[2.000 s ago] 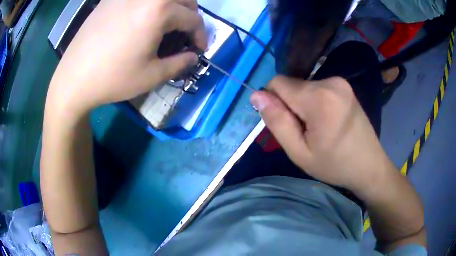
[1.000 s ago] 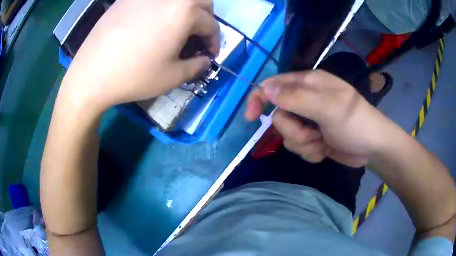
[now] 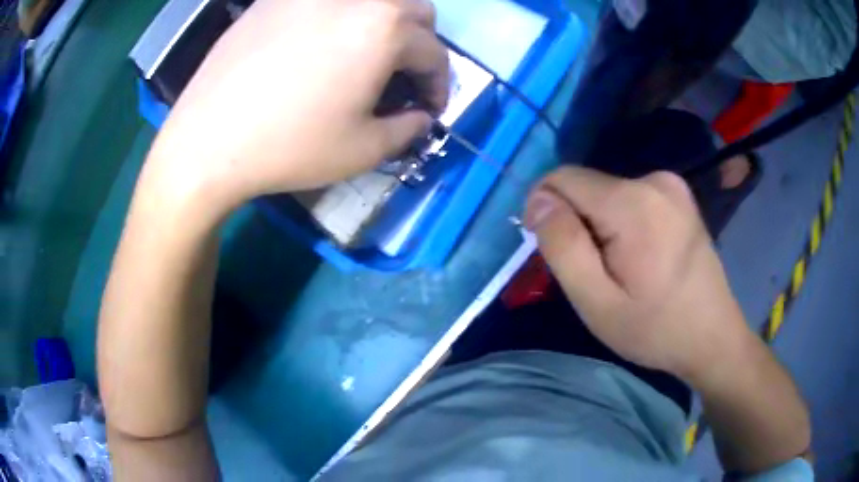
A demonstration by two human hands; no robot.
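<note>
The silver-white screw feeder (image 3: 353, 209) sits in a blue tray (image 3: 474, 210) on the green bench. Small shiny metal blocks of its mechanism (image 3: 414, 168) show just below my left fingertips. My left hand (image 3: 301, 104) is bent over the feeder, its fingertips curled at the mechanism; what they hold is hidden. A thin metal rod (image 3: 478, 151) runs from there to my right hand. My right hand (image 3: 626, 259) is closed with thumb and forefinger pinched at the rod's near end, above the bench edge. The rod is faint and blurred, and any handle is hidden.
A dark cord (image 3: 513, 89) crosses the tray. A blurred thick black object (image 3: 650, 66) stands beyond it. A crumpled clear bag (image 3: 56, 433) and a blue item (image 3: 54, 360) lie at lower left. A red stool part (image 3: 753, 111) and yellow-black floor tape (image 3: 805, 240) are at right.
The tray, feeder and left hand appear shifted right in the picture. My right fingers, spread around the rod a second ago, are now closed together at its end.
</note>
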